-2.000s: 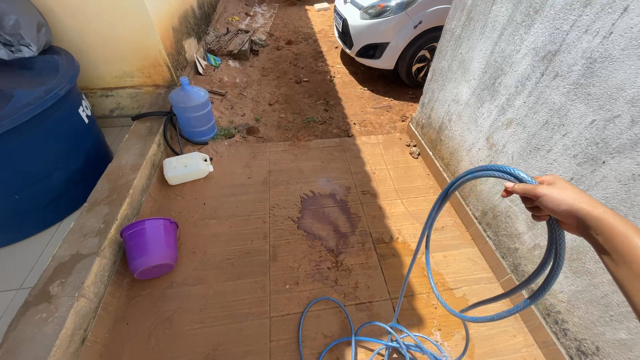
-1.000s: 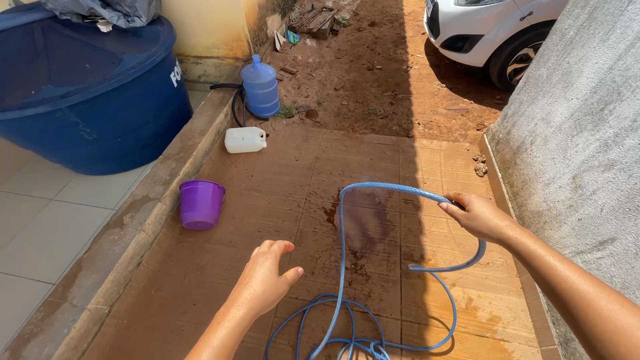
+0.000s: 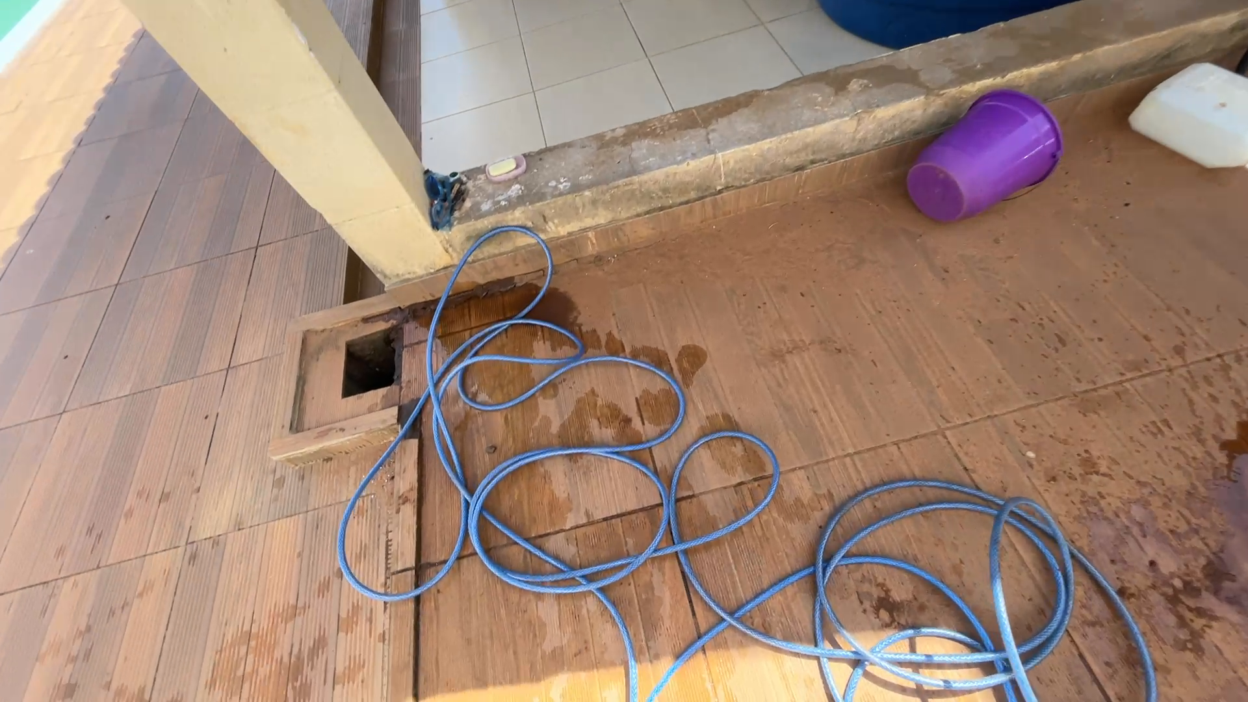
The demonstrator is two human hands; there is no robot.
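Neither of my hands shows in the head view now, so what they hold cannot be seen. A blue braided hose [image 3: 570, 451] lies in loose loops over the wet brown floor tiles, with a tighter coil at the lower right. A purple plastic bucket [image 3: 980, 156] leans tilted near the low ledge, its base turned toward me. Right of it lies a white plastic jug [image 3: 1204, 115], cut off by the frame edge. A small soap bar in a dish [image 3: 505, 168] rests on the ledge beside a dark blue crumpled item [image 3: 444, 198] at the pillar's foot.
A cream pillar [image 3: 322, 136] stands at the upper left. Below it, a raised tiled frame surrounds a square drain opening [image 3: 370, 363]. The concrete ledge [image 3: 721, 146] runs to the upper right, with pale tiles and a large blue tank [image 3: 936, 15] behind it.
The view has swung far to the left, toward the pillar and drain. Both hands have left the view. The bucket, upright in the earlier frames, appears tilted now.
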